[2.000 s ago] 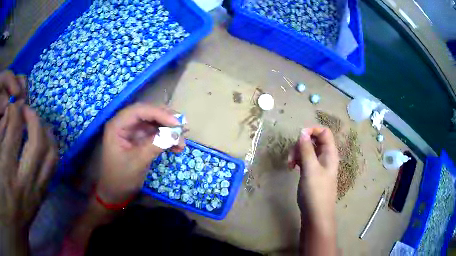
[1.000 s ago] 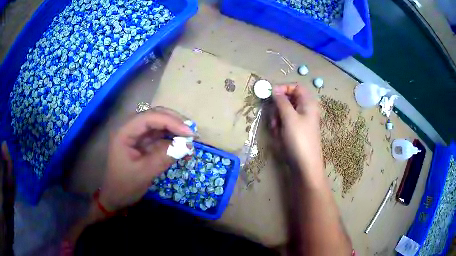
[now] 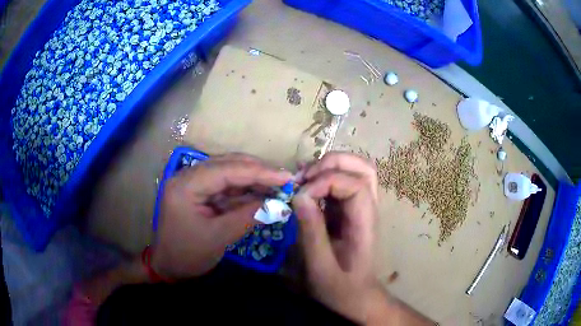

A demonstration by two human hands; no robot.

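A small blue-and-white moulded piece is between the fingertips of both hands, above the small blue tray. My left hand grips the piece and a crumpled white scrap below it. My right hand has its thumb and fingers at the piece's right side; whether it holds a pin is hidden by the fingers. The tray, partly covered by my hands, holds similar pieces. The pile of brass pins lies right of my right hand. The round white disc lies beyond my hands.
A deep blue bin of pieces stands left, another blue bin at the top, and one at the right edge. Stained cardboard lies ahead. Two white bottles, pale balls, a dark phone and a slim rod lie right.
My right hand has moved from the white disc down and left to meet my left hand. My left hand has moved right with the piece. Another person's hand has left view at the left.
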